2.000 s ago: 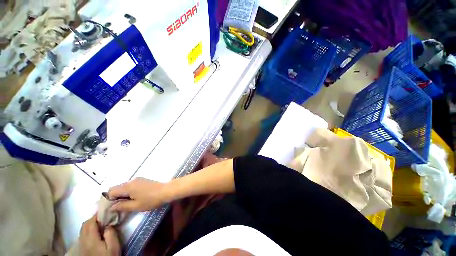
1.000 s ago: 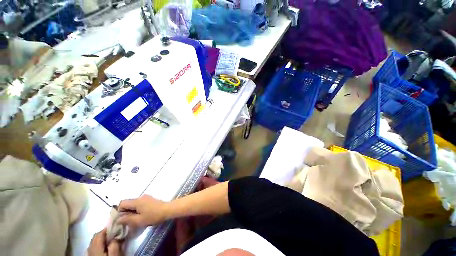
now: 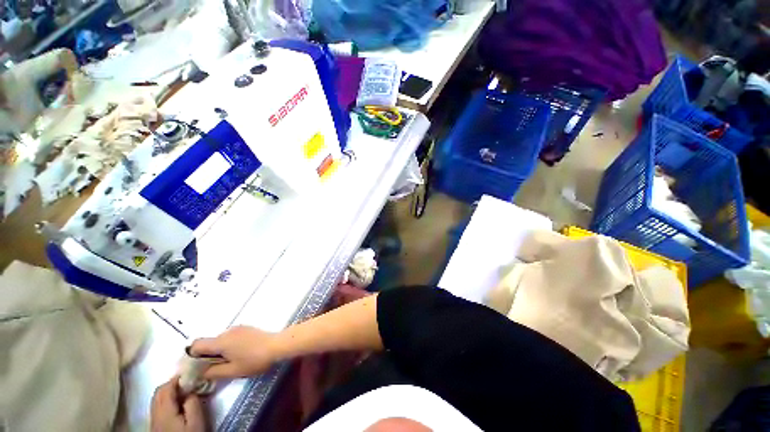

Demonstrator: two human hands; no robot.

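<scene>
A small bunched beige sleeve end (image 3: pixel 194 371) lies between my two hands at the front left of the white machine table. My right hand (image 3: pixel 232 350) grips its upper edge. My left hand (image 3: pixel 176 410) holds its lower side and is partly cut off by the bottom edge. The fingers hide most of the cloth, and I cannot see any buttons. The large beige garment body (image 3: pixel 55 354) is heaped to the left of my hands. The white lockstitch machine (image 3: pixel 287 126) stands beyond, its needle area (image 3: pixel 179 278) away from the cloth I hold.
A marked tape strip (image 3: pixel 295 325) runs along the table's front edge. Green and yellow handles (image 3: pixel 380 120) and a phone (image 3: pixel 415 85) lie at the far end. A yellow crate (image 3: pixel 667 392) with beige cloth (image 3: pixel 591 295), a white board (image 3: pixel 490 245) and blue crates (image 3: pixel 494 148) stand at right.
The view has shifted, showing more of the room behind the machine than two seconds ago. Both hands stay on the bunched cloth, with slight finger and cloth movement.
</scene>
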